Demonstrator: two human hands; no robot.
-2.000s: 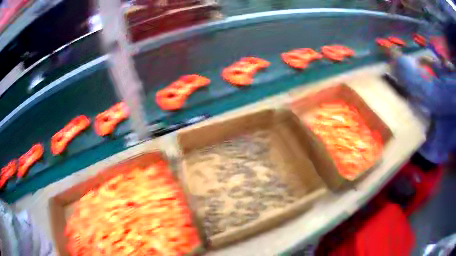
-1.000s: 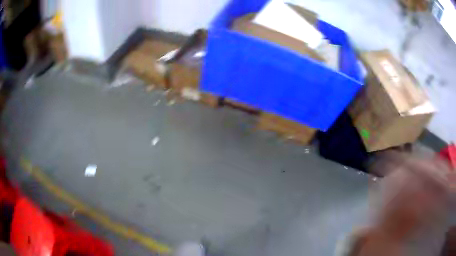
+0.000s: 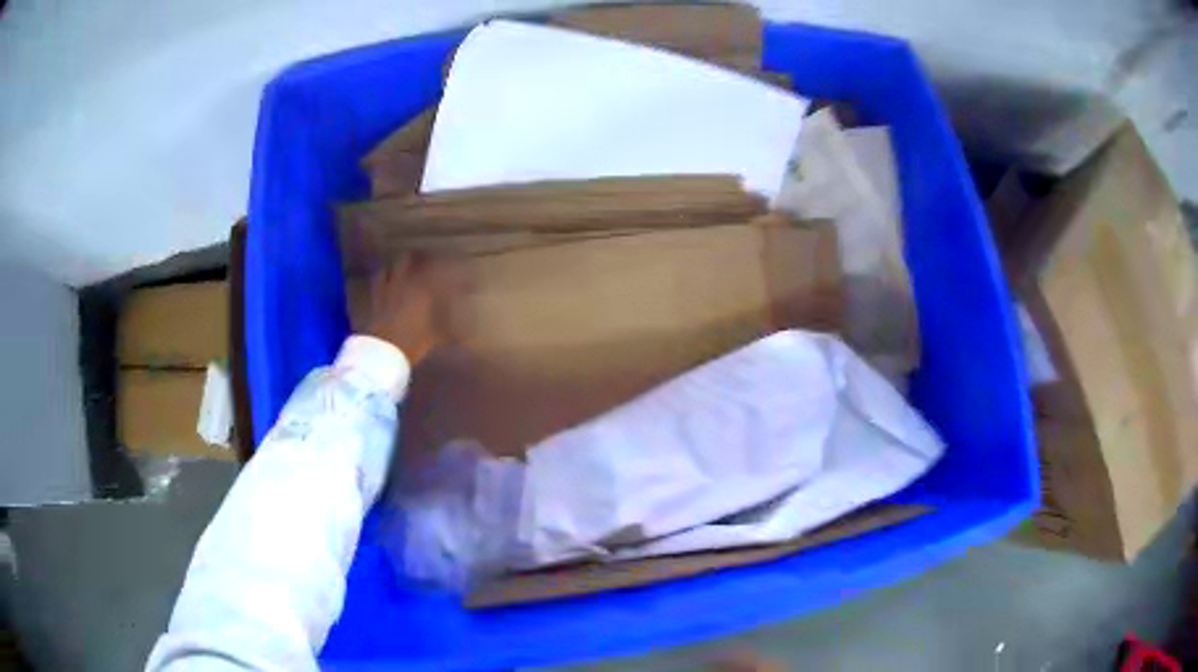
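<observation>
The blue plastic bin [image 3: 992, 381] fills the middle of the view. In it lies a flattened brown cardboard sheet [image 3: 604, 295], with folded edges behind it. My left hand [image 3: 410, 305], in a white sleeve, reaches in from the lower left and is at the left part of the cardboard. Its fingers are blurred, so I cannot tell whether they grip it. A small blurred patch at the bottom edge may be my right hand [image 3: 749, 664], almost wholly cut off.
A white sheet [image 3: 591, 112] lies at the back of the bin, and crumpled white wrapping [image 3: 709, 440] at the front. A brown carton [image 3: 1117, 355] stands right of the bin. More brown cardboard [image 3: 171, 374] is at left, by the wall. A red object is at the lower right corner.
The view has turned from the conveyor and part cartons to the floor, then closer over the blue bin. My left hand has come into the bin. The blurred hand at lower right is gone from there.
</observation>
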